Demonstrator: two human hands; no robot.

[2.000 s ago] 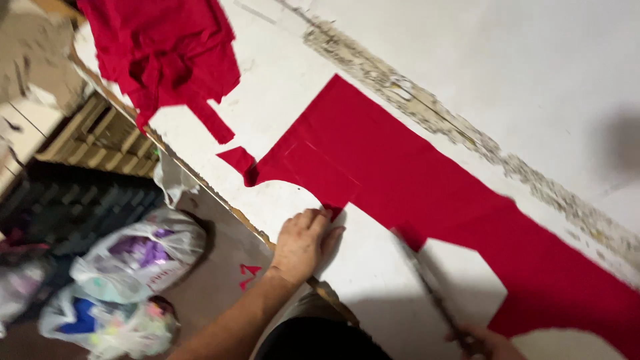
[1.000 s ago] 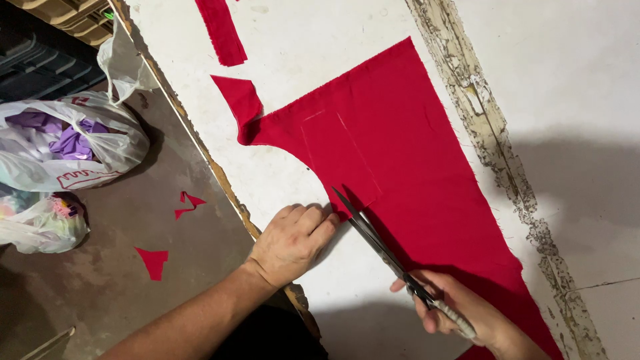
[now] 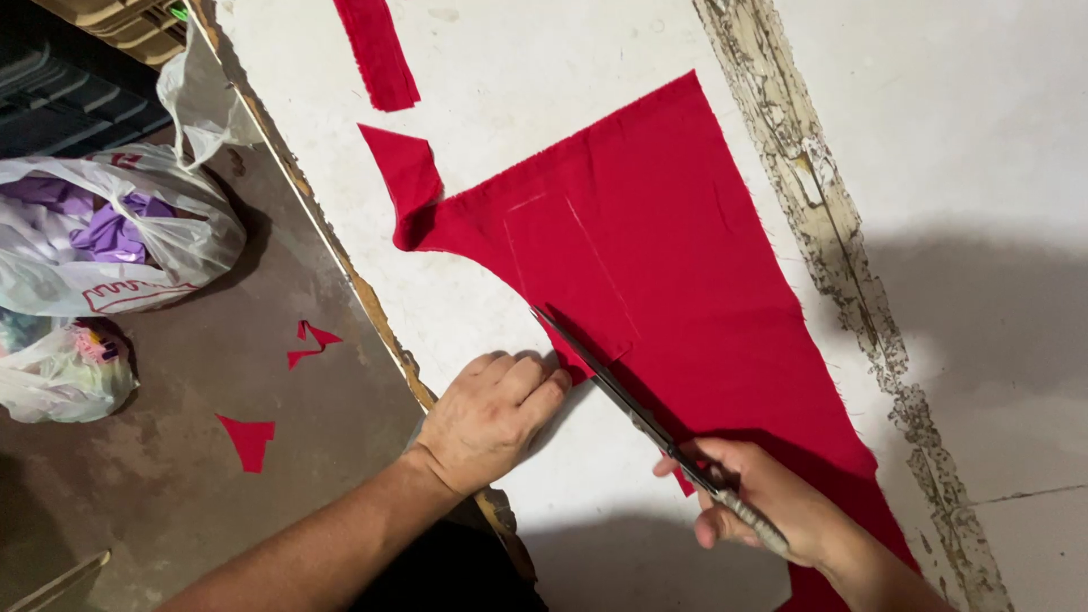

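Red fabric [image 3: 680, 246] lies flat on the white tabletop, with thin pale lines marked on it. My left hand [image 3: 497, 416] has its fingers closed at the curved left edge of the fabric, pinching that edge. My right hand [image 3: 739, 501] holds long metal scissors [image 3: 625, 395] by handles that look wrapped. The scissor blades lie together over the fabric's lower left part, their tips at its curved edge just above my left hand. A folded end of red fabric [image 3: 408, 174] sticks out at the upper left, near a separate red strip [image 3: 382, 55].
The table's chipped edge [image 3: 365, 297] runs diagonally at left. A worn seam [image 3: 824, 212] crosses the tabletop at right. Plastic bags holding purple material [image 3: 115, 229] and other items [image 3: 64, 370] stand on the floor beside red scraps [image 3: 246, 442]. Crates [image 3: 76, 85] are at upper left.
Two seconds ago the scissors were lower, off the marked area; now their tips are at the curved edge above my left hand. My left hand stays at the fabric's edge. The view has turned.
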